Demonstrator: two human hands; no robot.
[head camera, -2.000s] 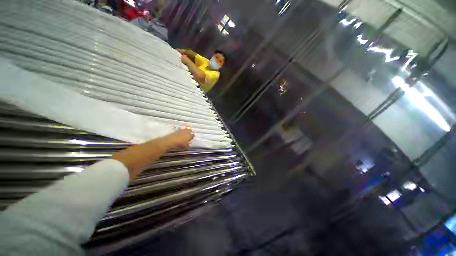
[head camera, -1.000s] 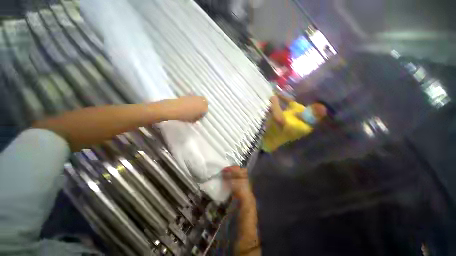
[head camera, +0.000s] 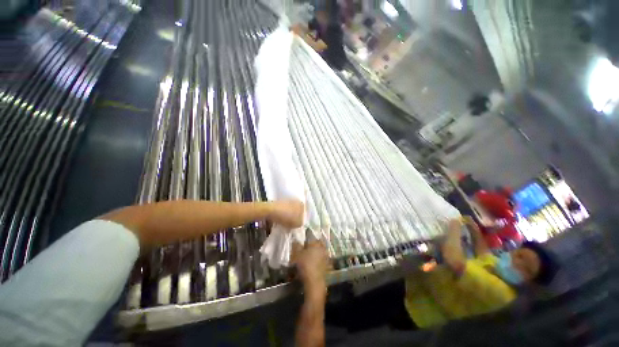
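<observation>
A white fabric panel (head camera: 346, 149) lies ridged over a bed of shiny metal tubes (head camera: 214, 142). Its near side hangs in a loose bunched strip along the tubes. My left hand (head camera: 288, 213), reaching in from the left, is closed on this bunched strip near the tube ends. My right hand (head camera: 312, 259), coming up from the bottom, is just beside it and grips the fabric edge at the tube ends. Its fingertips are blurred and partly hidden by the cloth. A bunched end of cloth hangs between and left of the hands.
The end bar (head camera: 203, 308) crosses the tube ends. A person in a yellow top (head camera: 461, 288) has hands at the fabric's edge on the right. Another hand (head camera: 309, 38) is at the far end. A spare tube rack (head camera: 41, 129) lies left, beyond dark floor. Red things (head camera: 499, 210) stand behind.
The view has swung round, showing the tubes running away from me. My left hand has moved along the strip towards the tube ends, close to my right hand. The strip now hangs straighter.
</observation>
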